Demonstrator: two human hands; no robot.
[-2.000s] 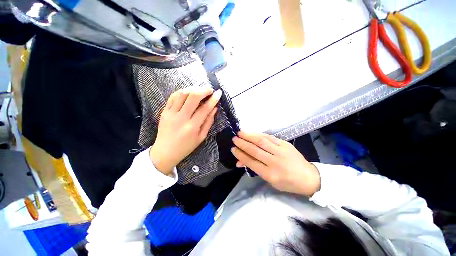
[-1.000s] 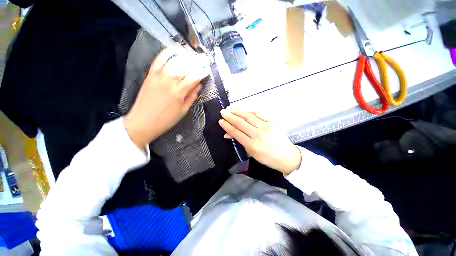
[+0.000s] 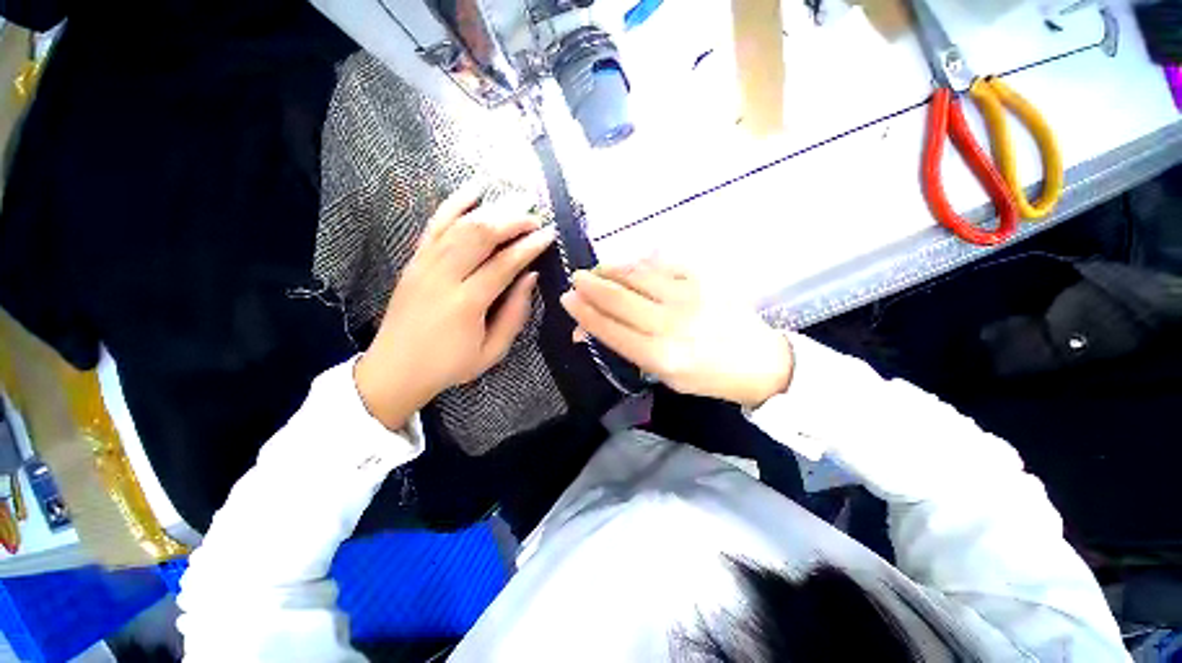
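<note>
The grey-brown tweed panel [image 3: 389, 181] lies under the sewing machine head [image 3: 454, 45]. The black zipper tape [image 3: 557, 194] with a pale toothed line runs from the presser foot [image 3: 525, 97] down between my hands. My left hand [image 3: 460, 304] lies on the tweed, fingertips at the tape's left side. My right hand [image 3: 681, 330] has its fingertips on the tape's right edge, closer to my body, and holds it. The black jacket body [image 3: 169, 194] spreads over the left side. The needle tip is too small and bright to make out.
Scissors [image 3: 972, 156] with red and yellow handles lie at the table's right. A grey-blue cylinder [image 3: 599, 97] sits beside the needle area. A measuring strip [image 3: 894, 272] edges the white table. Blue crates [image 3: 421, 583] are below. Brown board with yellow tape [image 3: 104, 453] is at left.
My left hand has drawn back from the presser foot towards my body, uncovering more tweed. My right hand has stayed by the tape. The view has shifted slightly.
</note>
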